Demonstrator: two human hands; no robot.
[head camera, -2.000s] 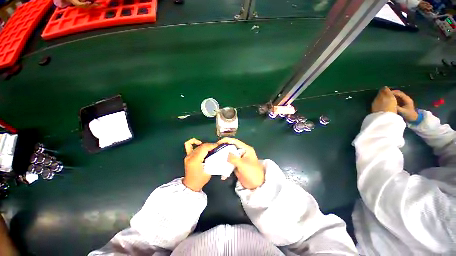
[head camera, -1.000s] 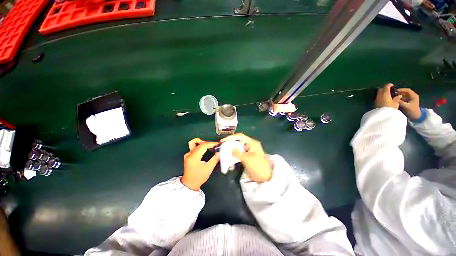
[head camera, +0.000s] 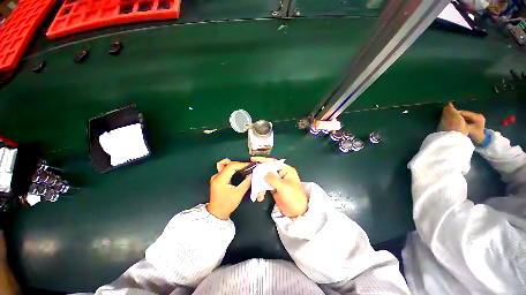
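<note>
My left hand (head camera: 226, 189) holds a small dark part (head camera: 247, 170) between thumb and fingers, just below the jar. My right hand (head camera: 288, 191) grips a white wipe (head camera: 265, 176) against the part's right side. The wipe covers much of the part. A squat clear jar (head camera: 261, 138) with a pale label stands open just beyond my hands. Its round whitish lid (head camera: 240, 121) lies at its upper left. A black open box (head camera: 99, 128) holding white wipes (head camera: 124, 145) is to the left.
Silver-rimmed discs (head camera: 346, 143) lie by a slanted metal post (head camera: 369, 63). More discs (head camera: 48, 184) cluster at far left. Red compartment trays (head camera: 109, 18) and small dark parts (head camera: 81, 56) are across the bench (head camera: 190, 69). Another worker's hands (head camera: 463, 123) are at right.
The wipe has turned and spread between my hands, and more of the dark part shows than two seconds ago. Small dark parts have appeared at upper left. The neighbour's hands have shifted slightly.
</note>
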